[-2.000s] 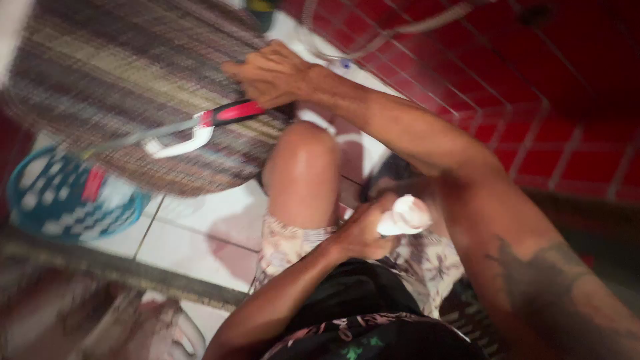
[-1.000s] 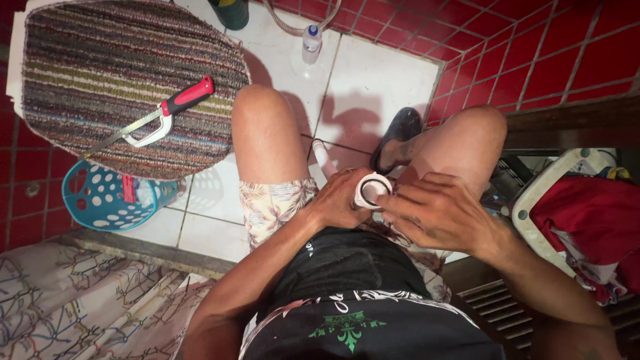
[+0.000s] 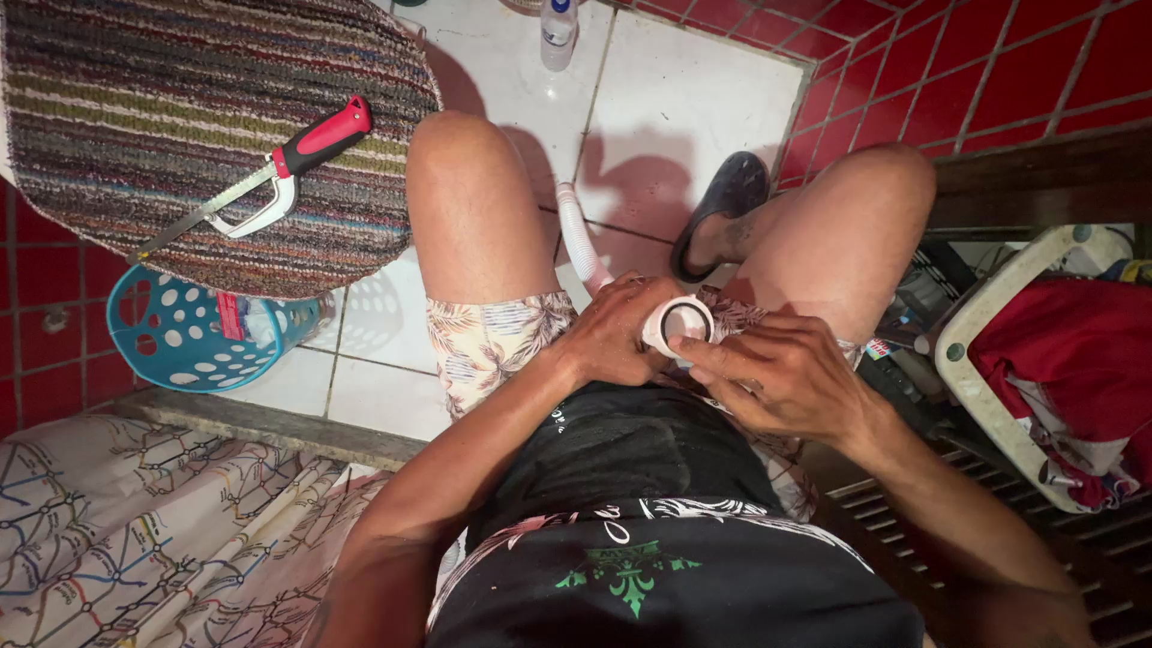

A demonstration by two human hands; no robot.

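My left hand [image 3: 625, 333] is closed around a white plastic pipe fitting [image 3: 677, 326], whose round opening with a dark ring faces up. The fingertips of my right hand [image 3: 778, 373] touch the rim of that opening. Below my left hand a white corrugated hose [image 3: 580, 236] runs down toward the tiled floor; its join to the fitting is hidden by the hand. A small hacksaw [image 3: 261, 175] with a red and black handle lies on the striped woven mat [image 3: 180, 81], well to the left of both hands.
A blue perforated plastic basket [image 3: 193, 378] lies on its side at the left. A clear bottle with a blue cap [image 3: 558, 36] stands on the floor ahead. At the right is a white-rimmed basket [image 3: 967, 360] with red cloth. A patterned curtain [image 3: 135, 531] hangs at lower left.
Two seconds ago one hand was over the mat near the hacksaw handle; now my right hand is at the fitting in my left hand. The hacksaw has stayed on the mat. The view has shifted.
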